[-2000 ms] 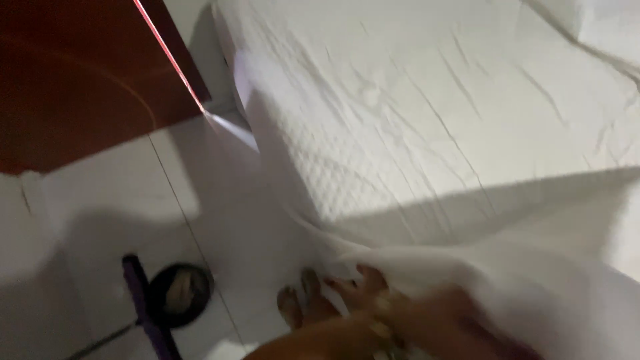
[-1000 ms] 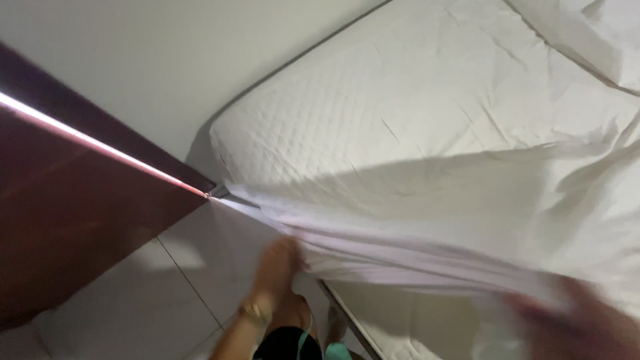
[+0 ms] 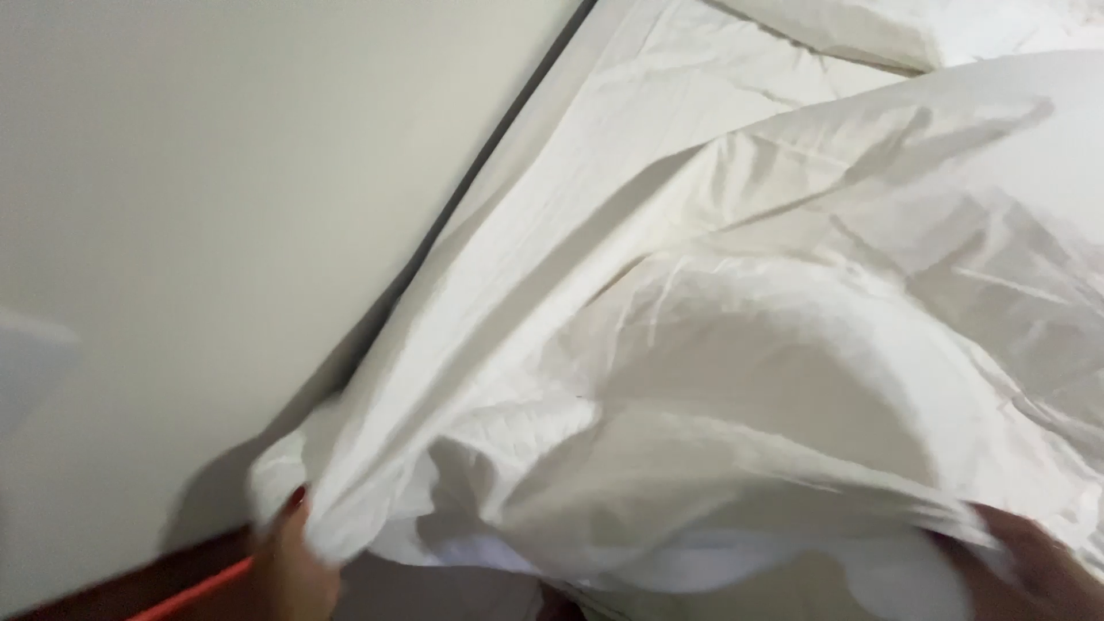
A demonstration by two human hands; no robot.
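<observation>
A loose white sheet [image 3: 759, 466] billows over a white mattress with a quilted surface, mostly covered by it. At the lower left, my left hand [image 3: 297, 552] grips the sheet at the mattress corner, its thumb with a dark red nail on top. My right hand [image 3: 1018, 552], blurred at the lower right, holds the sheet's near edge, and folds hide part of its fingers. Between the two hands the cloth is raised and wrinkled.
A pale wall [image 3: 216, 172] runs along the left side of the bed, with a dark narrow gap between. A dark red panel [image 3: 172, 578] with a bright red edge stands at the lower left. A white pillow or folded cloth [image 3: 845, 34] lies at the top.
The sheet, pulled taut between the hands one second ago, now billows over the mattress corner and covers the quilted surface. The view has shifted toward the wall.
</observation>
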